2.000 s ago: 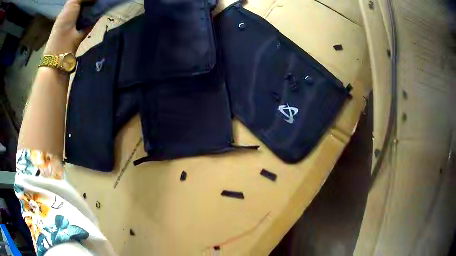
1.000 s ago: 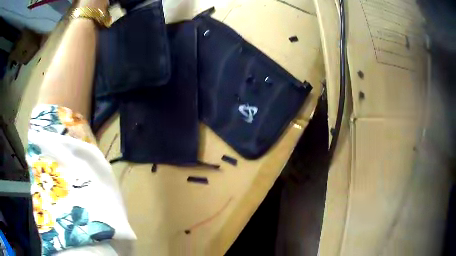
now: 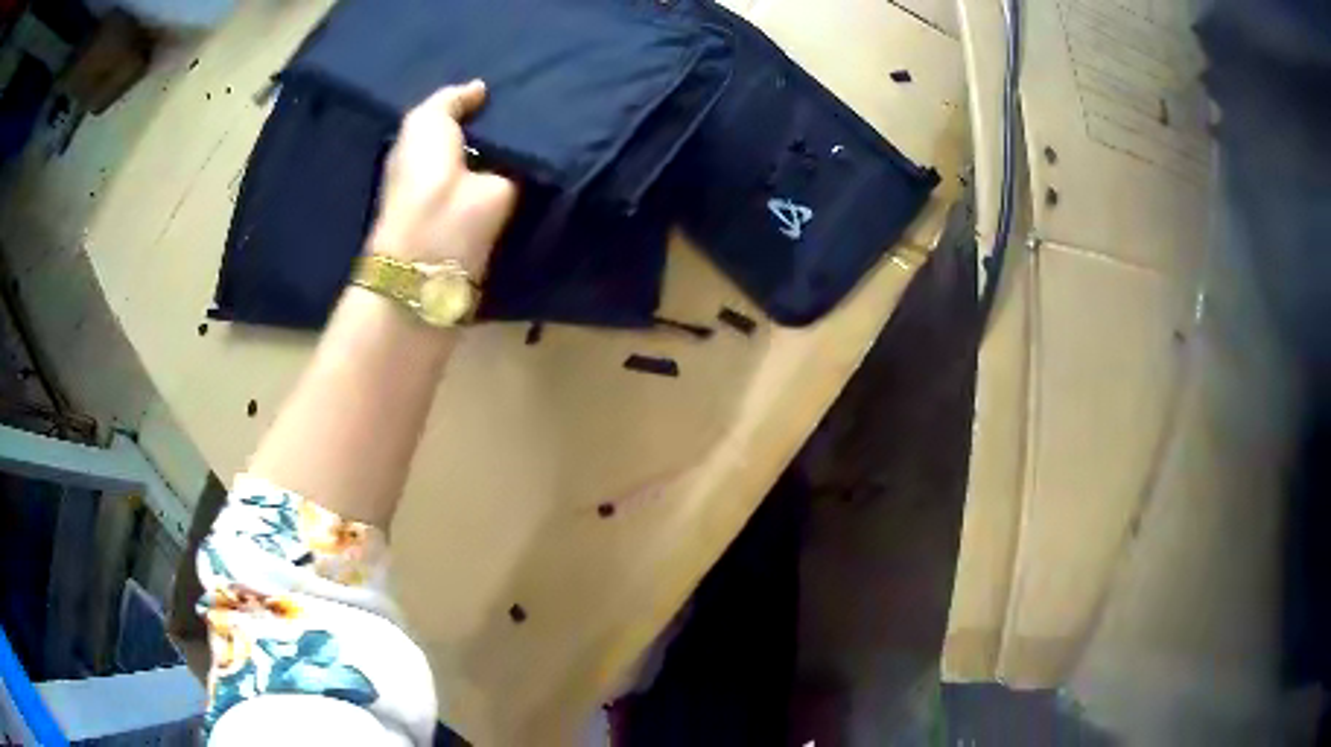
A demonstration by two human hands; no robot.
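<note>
My left hand [image 3: 445, 183], with a gold watch on the wrist, grips the near edge of a black fabric pouch [image 3: 540, 80]; its fingers are partly hidden. This pouch lies tilted over other black panels [image 3: 299, 219], which rest flat on the cardboard. A thin tail [image 3: 683, 329] sticks out at their lower right corner. Another black pouch [image 3: 839, 183] with a pale looped logo lies to the right, partly covered by the upper pouch. My right hand is out of the picture. No scissors show.
Tan cardboard [image 3: 584, 438] covers the table. Small black offcuts [image 3: 651, 365] lie near the pouches. A dark gap [image 3: 861, 438] separates this from more cardboard [image 3: 1095, 365] at right, with a dark cord [image 3: 1009, 146] along it. A pale frame [image 3: 88, 460] stands lower left.
My left hand has come down from the top left edge into full view, bringing the upper pouch rightward over the others. The logo pouch is now more covered. The camera view has also shifted.
</note>
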